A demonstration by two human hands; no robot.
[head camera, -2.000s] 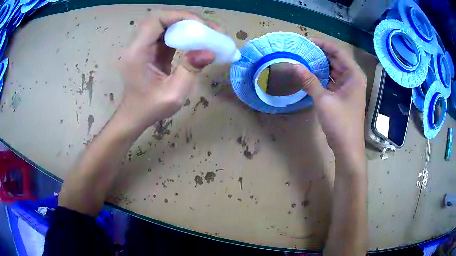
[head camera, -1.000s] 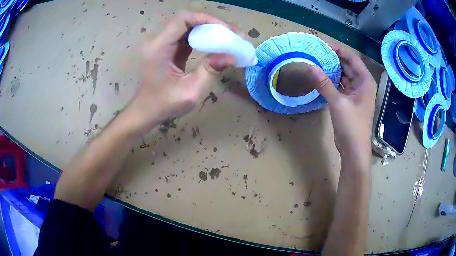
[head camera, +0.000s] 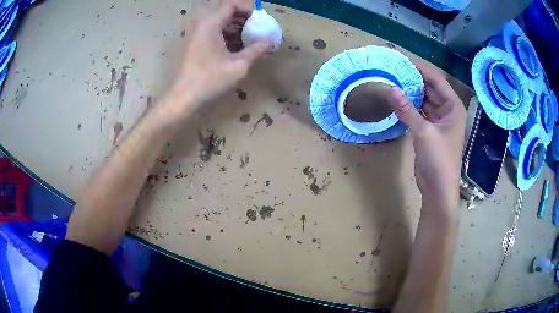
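My right hand holds a light blue pleated ring by its right side, above the brown board. The thumb lies over the ring's inner edge. A darker blue band and a white inner edge line the open hole. My left hand holds a white squeeze bottle near the top of the view, away from the ring. The bottle's blue tip points up to the top edge of the picture. Some left fingers are hidden behind the bottle.
Several pleated rings overlap at the right, beside a smartphone with a chain. A teal stick lies at far right. More blue pieces are heaped at top left. A red crate stands beyond the board's lower left edge.
My left hand has moved the bottle away from the ring, up and left, and turned its tip upward. The ring sits slightly further right and lower in view, still held.
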